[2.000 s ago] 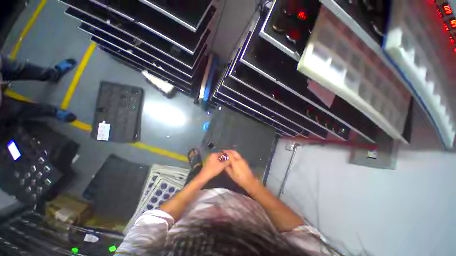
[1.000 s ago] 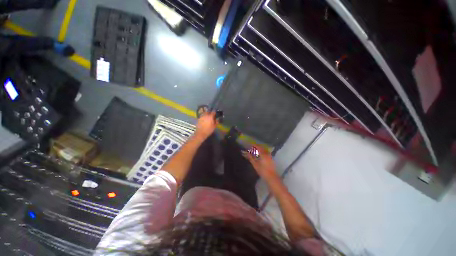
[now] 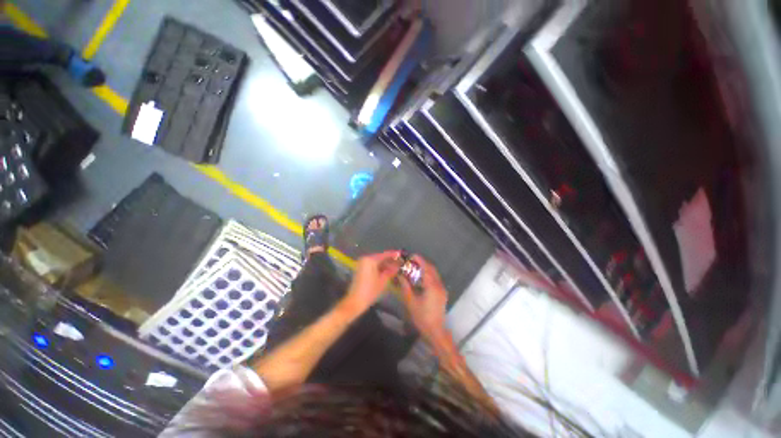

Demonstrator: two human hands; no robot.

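A small round unit with a lit, coloured face, probably a smartwatch body (image 3: 413,272), is held between my two hands in front of my waist. My right hand (image 3: 428,299) is closed around it with the face showing. My left hand (image 3: 372,279) touches it at its left side with the fingertips. A small dark piece shows at the left fingertips; too blurred to tell whether it is part of the unit.
Rack shelves (image 3: 591,154) rise at the right, with a pinkish sheet (image 3: 695,239). White hole trays (image 3: 214,312), a dark tray (image 3: 154,235) and a cardboard box (image 3: 53,255) lie at lower left. A black tray stack (image 3: 187,92) lies beyond the yellow line. A person's foot shows upper left.
My hands were together, then apart, the left with a dark item and the right with the lit unit. Now they are together again. The view has shifted and turned.
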